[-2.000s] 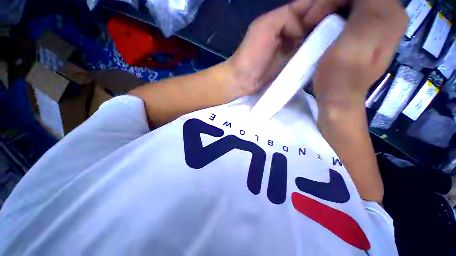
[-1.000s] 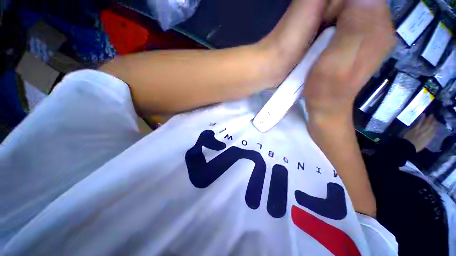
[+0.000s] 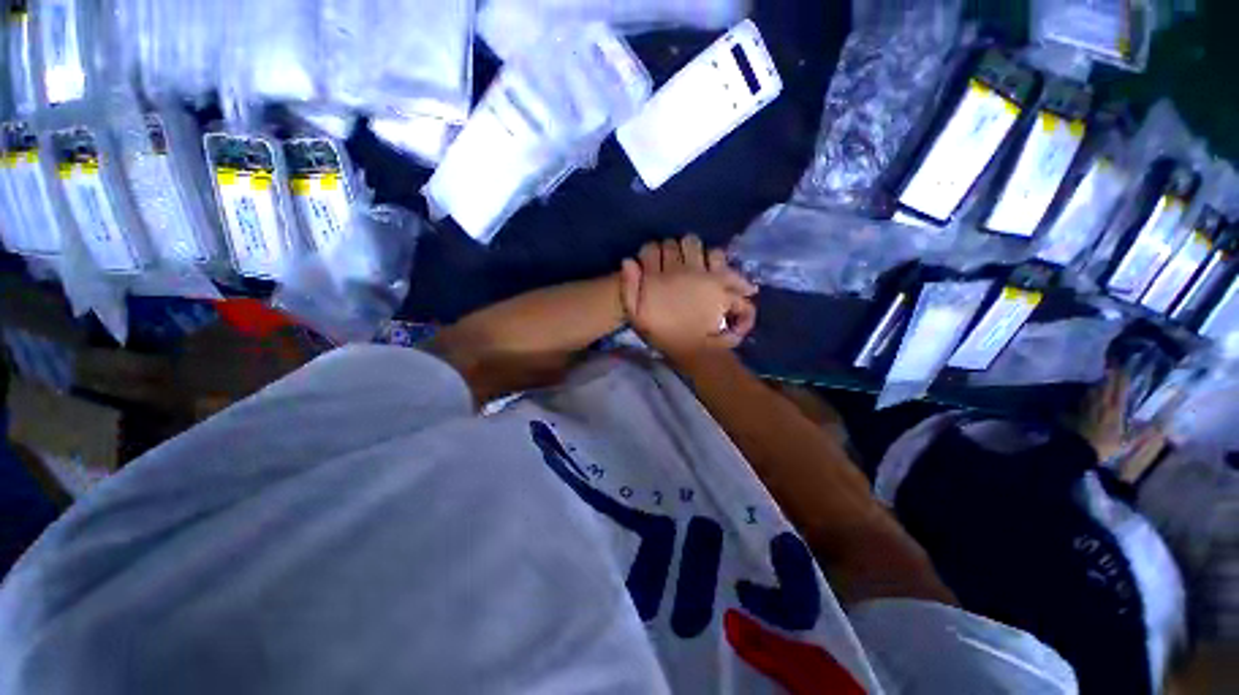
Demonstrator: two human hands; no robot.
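Observation:
My right hand (image 3: 679, 306) lies over my left hand (image 3: 739, 312), close to my shirt at the mat's near edge. The hands are crossed and clasped around a closed white unit (image 3: 726, 325). Only a small white bit of it shows between the fingers; the rest is hidden. Most of my left hand is hidden under the right. Ahead, a flat white cover shell (image 3: 700, 109) with a dark slot near one end lies on the black mat (image 3: 578, 224). More cover shells (image 3: 496, 170) lie overlapping to its left.
Open units with yellow bands lie in rows at left (image 3: 249, 217) and right (image 3: 962, 149), among clear plastic bags (image 3: 360, 278). Bubble wrap (image 3: 870, 116) lies ahead right. A red shape (image 3: 256, 319) and brown cardboard (image 3: 61, 421) are lower left. Another person's hand (image 3: 1111, 414) is at right.
The view has swung up and shows more of the bench. The hands appear smaller and lower in view. The white unit, earlier seen lengthwise under them, is now almost wholly covered.

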